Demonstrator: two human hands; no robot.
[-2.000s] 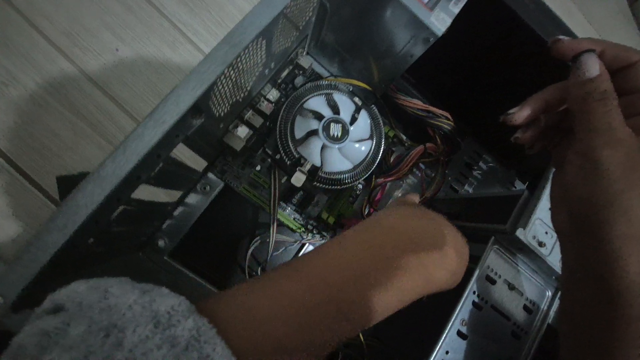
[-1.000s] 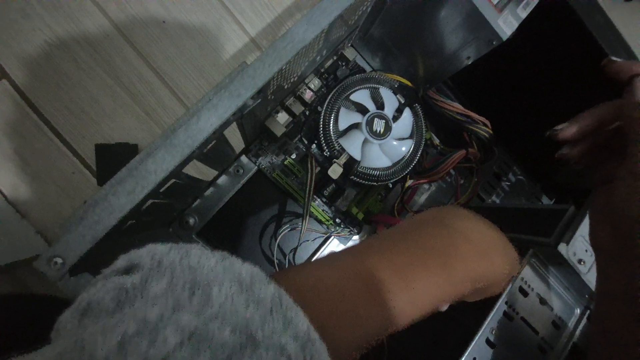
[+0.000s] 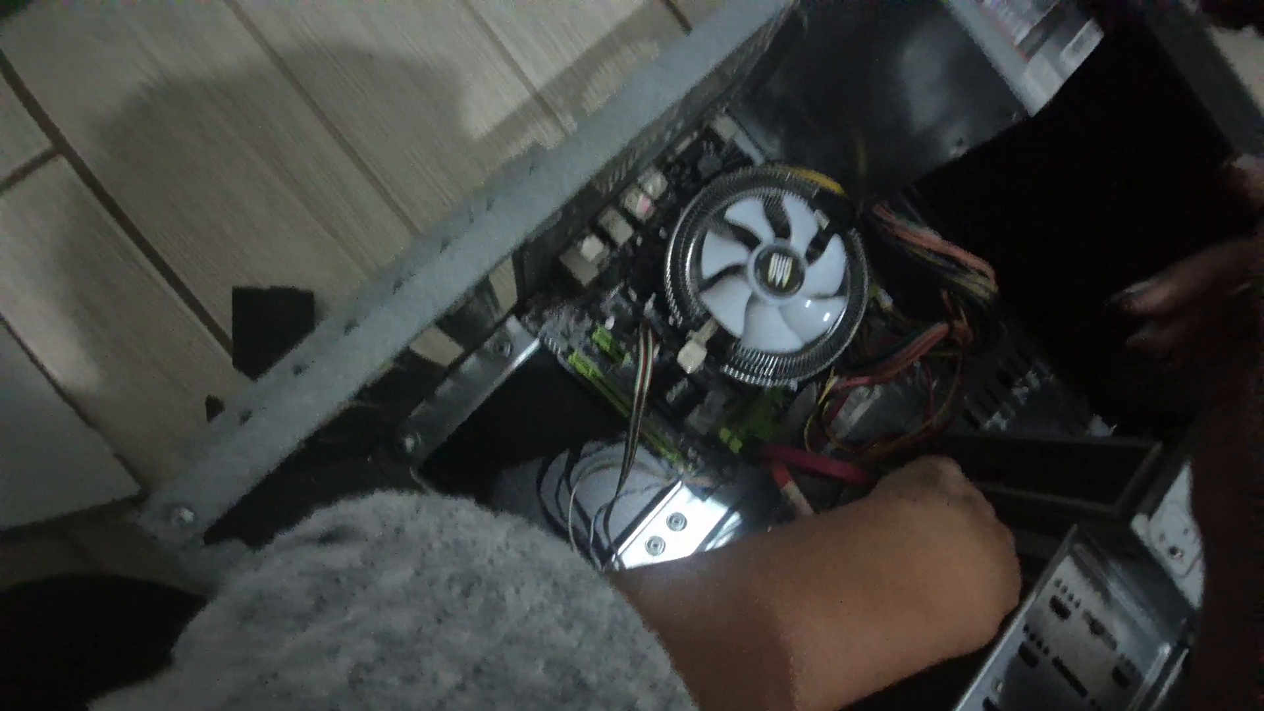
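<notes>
My left hand (image 3: 953, 553), below a grey fleecy sleeve, reaches from the lower left into an open metal computer case (image 3: 474, 247). It is bent at the wrist, its fingers are hidden, and anything in them cannot be seen. Close by it run red flat cables (image 3: 815, 462). Above lies a round CPU cooler with a white-bladed fan (image 3: 775, 272), mounted on the motherboard (image 3: 612, 365). My right hand (image 3: 1185, 286) is at the right edge, dark and blurred, its visible fingers apart over the case's dark interior, with nothing seen in them.
Bundled coloured wires (image 3: 938, 257) run right of the cooler. A perforated metal drive cage (image 3: 1076, 622) stands at the lower right. Thin loose wires (image 3: 592, 494) hang beside a brightly lit metal bracket (image 3: 681, 523). The case rests on a wood-look floor (image 3: 326, 128) near a small dark piece (image 3: 272, 326).
The view has shifted, so the case sits further right and lower. My left forearm stays inside the case, and more of the lit bracket shows beside it. My right hand remains at the right.
</notes>
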